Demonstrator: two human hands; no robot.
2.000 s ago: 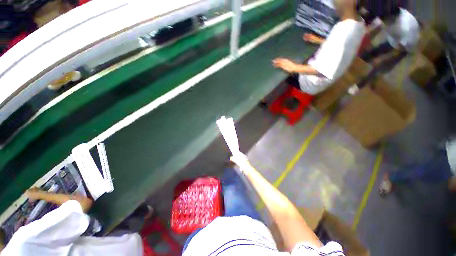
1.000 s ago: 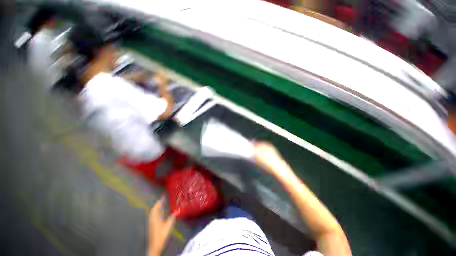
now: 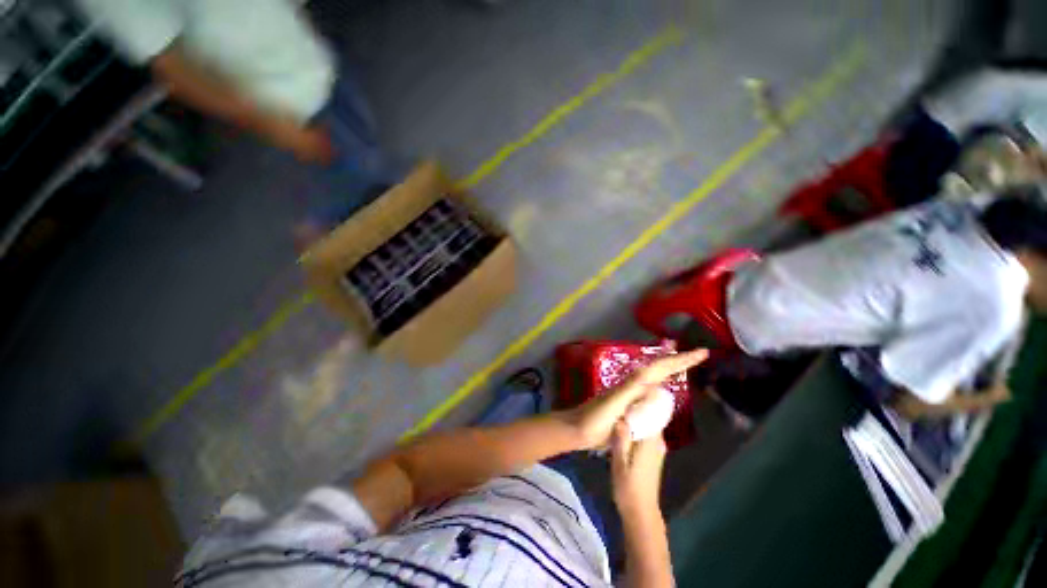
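My left hand reaches in from the left with its fingers stretched out, over a small white piece. My right hand comes up from below and is closed around the lower side of this white piece. The hands are close together or touching, above a red stool. The white piece looks bunched or seen end-on and is blurred. Whether my left hand also grips it is hidden.
A red stool stands beyond my hands. An open carton with trays is on the floor. White strips lie on the green bench, beside a seated person. Another person is upper left.
The view has swung from the bench towards the floor and carton. My right hand has moved from over the bench to meet my left hand; the white sheets it held now look smaller.
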